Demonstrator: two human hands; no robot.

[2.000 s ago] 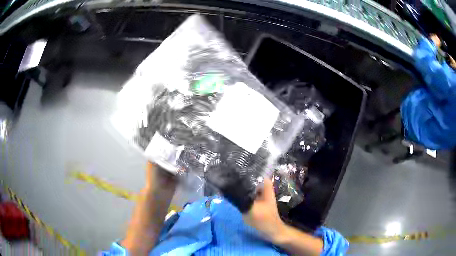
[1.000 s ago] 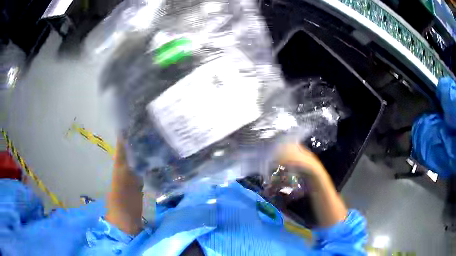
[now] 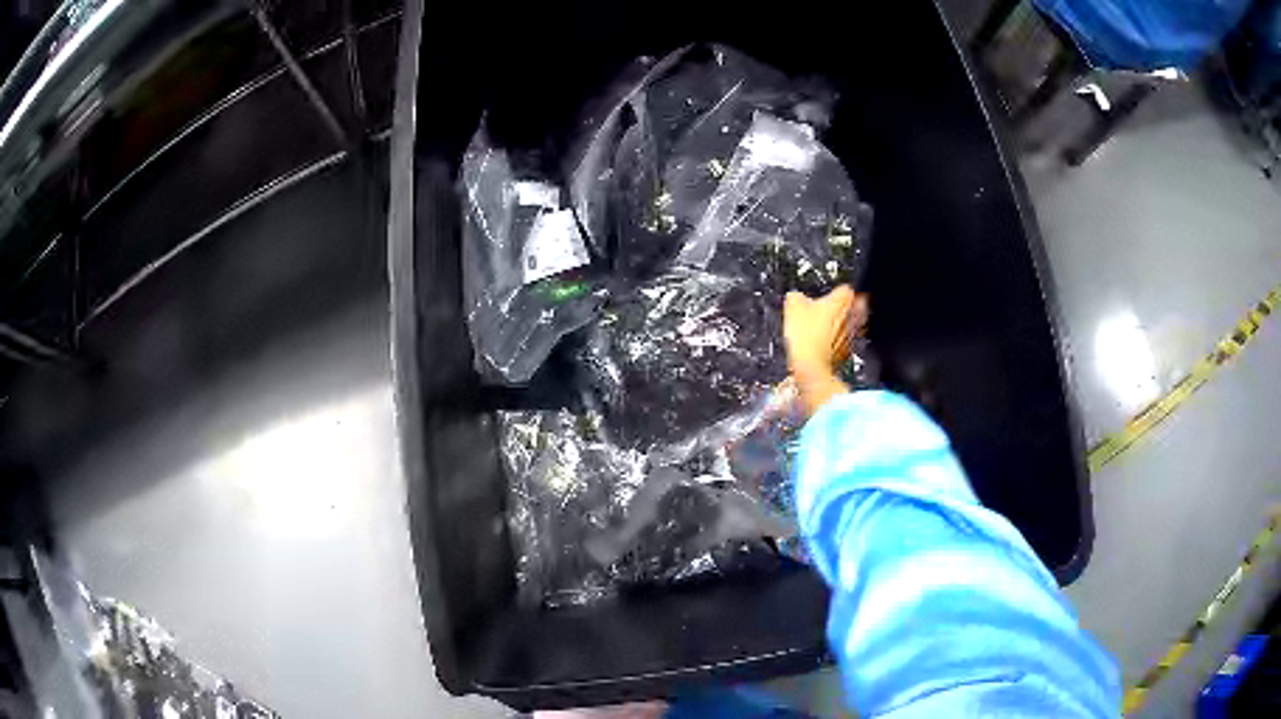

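Observation:
A large black tote (image 3: 417, 464) holds several clear component bags with small dark and metallic parts. My right hand (image 3: 826, 337) reaches in from the lower right, its fingers curled on the plastic of a component bag (image 3: 688, 337) near the middle. A smaller clear bag (image 3: 527, 330) with a white label (image 3: 556, 245) and a green sticker (image 3: 566, 292) lies at the tote's left side. Another bag (image 3: 590, 492) lies nearest to me. Part of a bag with parts (image 3: 155, 660) shows at the lower left edge. My left hand is not in view.
Dark metal framing (image 3: 211, 197) stands at the upper left. A person's blue sleeve (image 3: 1145, 28) is at the upper right. Yellow-black floor tape (image 3: 1194, 386) runs along the grey floor at the right. A blue object (image 3: 1236, 684) is at the lower right corner.
The view has turned down into the tote. The large labelled bag is no longer in front of me. My right hand is now inside the tote, and my left hand has left the picture.

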